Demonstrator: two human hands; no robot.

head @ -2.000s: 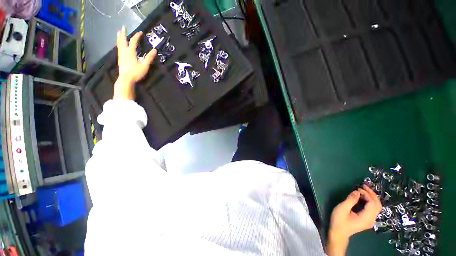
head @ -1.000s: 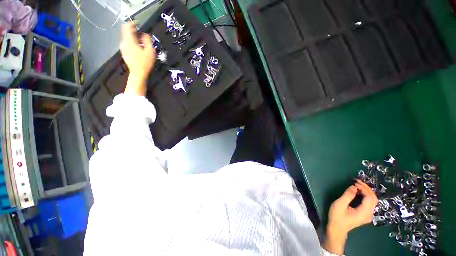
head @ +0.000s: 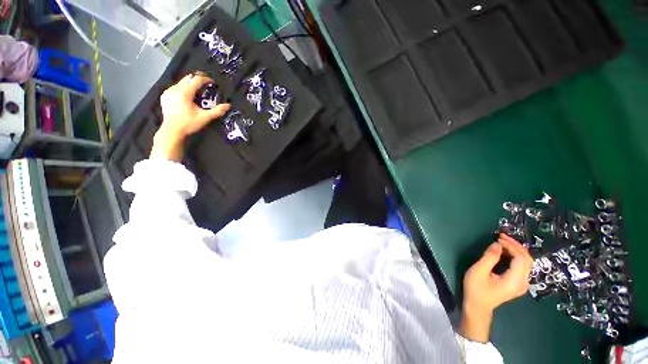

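My left hand [head: 186, 106] is over the black compartment tray [head: 234, 170] at the upper left. Its thumb and fingers curl around a cluster of silver spring clips [head: 208, 97] in the tray. Other clip clusters [head: 256, 90] lie in nearby pockets. My right hand [head: 496, 279] rests on the green bench at the left edge of a large pile of silver spring clips [head: 579, 270]. Its thumb and fingertips are pinched together beside the clips. A small dark spot shows at the tips, but I cannot tell whether it is held.
A second black compartment tray [head: 455, 71] lies on the green bench [head: 455, 178], with tiny bright bits on it. A clear plastic object [head: 186, 18] and cables are behind the left tray. Grey shelving [head: 78, 234] stands at the left. A white and red object [head: 632, 353] shows at the lower right.
My left hand was spread over the tray and is now curled around a clip cluster. My right hand keeps its pinched pose by the pile. The view has shifted.
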